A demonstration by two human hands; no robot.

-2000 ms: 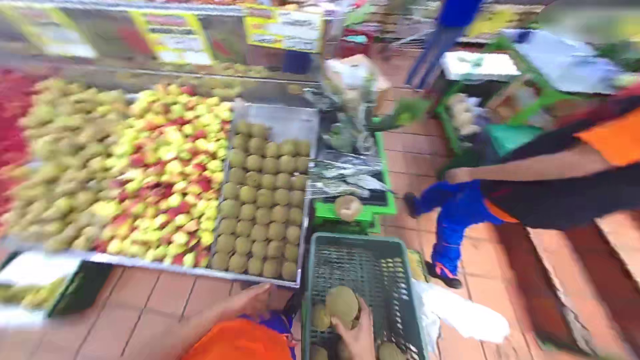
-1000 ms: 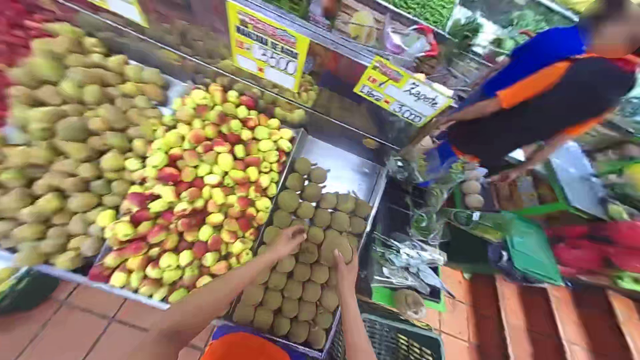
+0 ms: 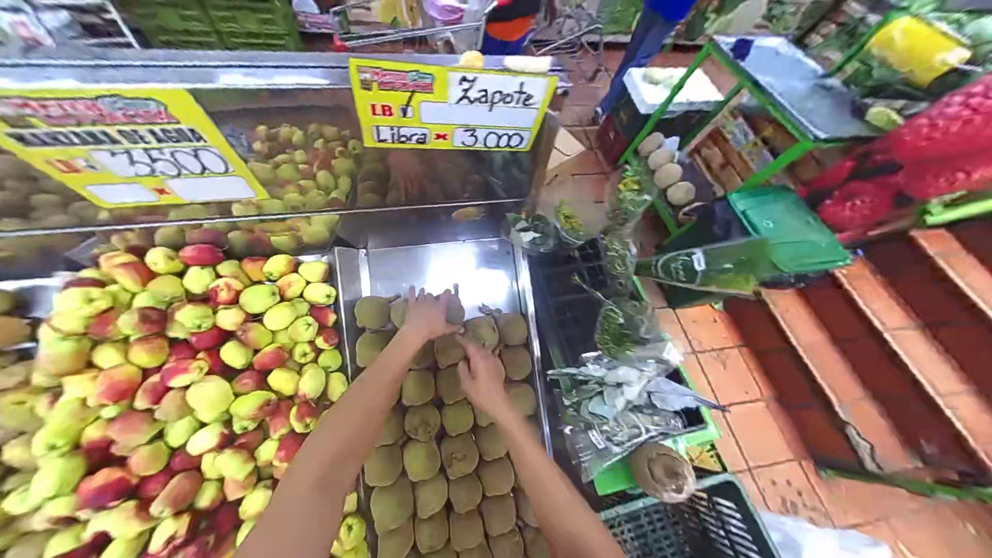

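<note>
Round brown zapote fruits (image 3: 421, 459) lie in rows in a metal display tray (image 3: 430, 267). My left hand (image 3: 428, 316) rests on fruits in the top row, its fingers spread toward the tray's bare metal back. Just right of it and slightly lower, my right hand (image 3: 482, 376) touches fruits near the upper right, its fingertips close to my left hand. Whether either hand grips a fruit cannot be told, as the fingers hide the contact.
Red and yellow apples (image 3: 209, 395) are heaped left of the tray. Yellow price signs (image 3: 453, 105) hang behind. Bagged leaves (image 3: 620, 403), a loose round fruit (image 3: 663, 471) and a dark green plastic crate (image 3: 697, 519) stand at the right, before tiled steps (image 3: 860, 372).
Two seconds ago my right hand held a fruit over the crate. Both hands are now farther up the tray, at its top rows. The co-worker at the right is out of that spot. The view has shifted.
</note>
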